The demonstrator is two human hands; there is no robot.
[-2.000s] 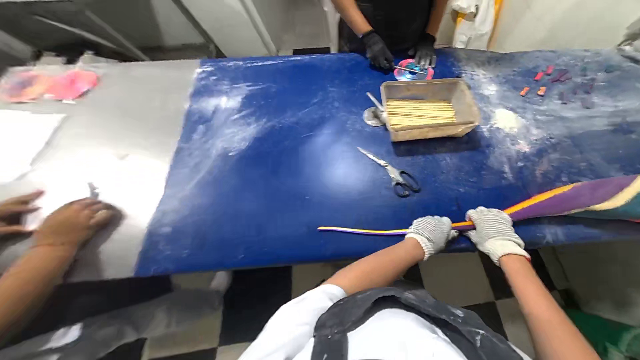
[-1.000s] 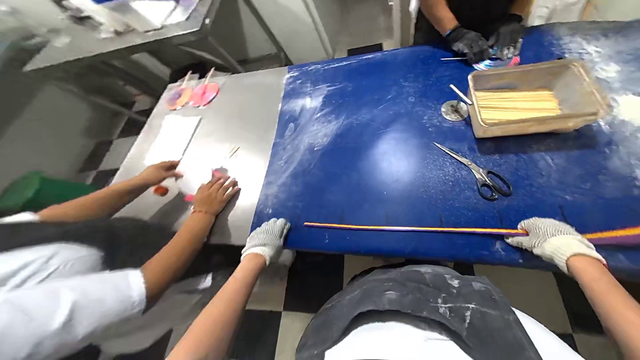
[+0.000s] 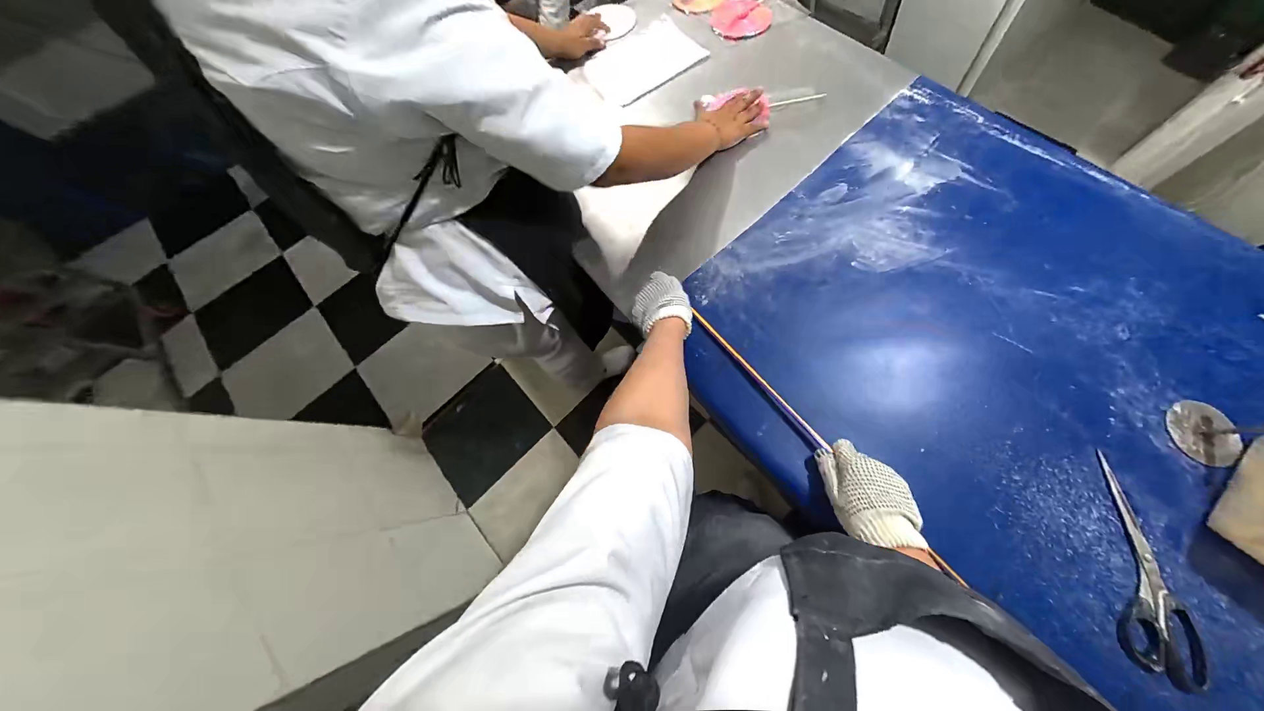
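A thin orange and purple candy-like strand [image 3: 755, 375] runs along the near edge of the blue table cover [image 3: 948, 296]. At its far end is my left hand [image 3: 662, 304], in a white knit glove, at the corner where the blue cover meets the metal table; its fingertips are partly hidden, so its hold is unclear. My right hand [image 3: 871, 497], also gloved, is closed around the strand further along. Beyond it the strand passes behind my wrist and reappears by my apron. Scissors [image 3: 1150, 583] with black handles lie on the blue cover, right of my right hand.
A co-worker [image 3: 444, 128] stands at the metal table [image 3: 810, 99], one hand on a pink disc with a stick [image 3: 798, 100]. White paper [image 3: 647, 59] and pink discs [image 3: 741, 17] lie there. A round metal disc [image 3: 1203, 433] and part of a container [image 3: 1242, 504] are at the right.
My left hand has moved away from my right, leftward along the table edge to the blue cover's corner. The view has swung left, bringing the co-worker closer into sight.
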